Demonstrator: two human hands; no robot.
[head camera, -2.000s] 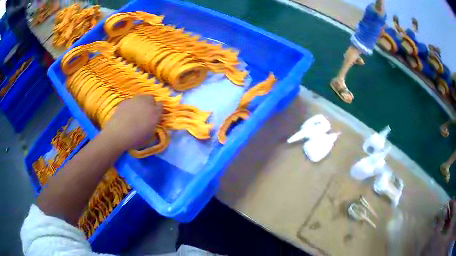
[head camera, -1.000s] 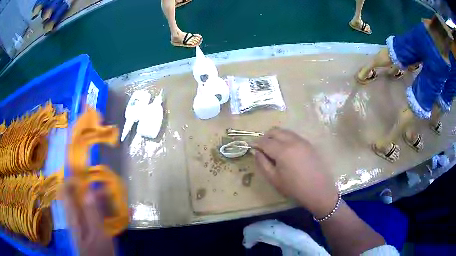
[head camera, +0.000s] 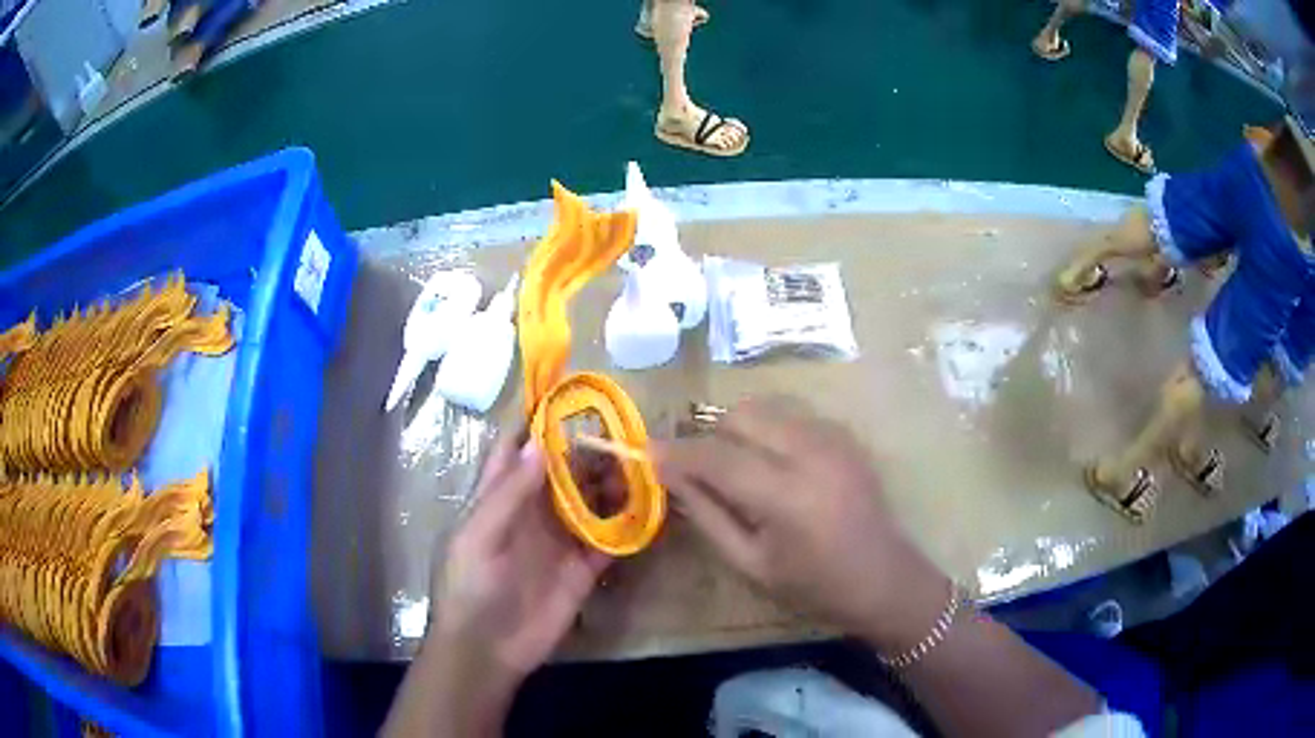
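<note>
My left hand (head camera: 512, 555) grips an orange waist sash (head camera: 652, 505) at the left and lower edge of its oval ring, above the bench. The sash's wavy tail points up and away from me. My right hand (head camera: 793, 505) is at the ring's right side, slightly blurred. Its fingers pinch a thin pale applicator stick (head camera: 609, 448), whose tip reaches into the ring's opening. The glue dish is hidden behind the ring and my hands. The ends of some thin spare sticks (head camera: 705, 415) show just above my right fingers.
A blue crate (head camera: 274, 433) with rows of orange sashes stands left. White glue bottles (head camera: 476, 353) and a plastic packet (head camera: 783, 310) lie on the brown bench (head camera: 995, 461). Figure legs in blue shorts (head camera: 1247, 310) stand right. More legs lie on the green conveyor (head camera: 894, 101) behind.
My left hand has brought the sash from beside the crate to the middle. My right hand has lifted the stick from the dish to the ring. Legs on the conveyor have shifted right.
</note>
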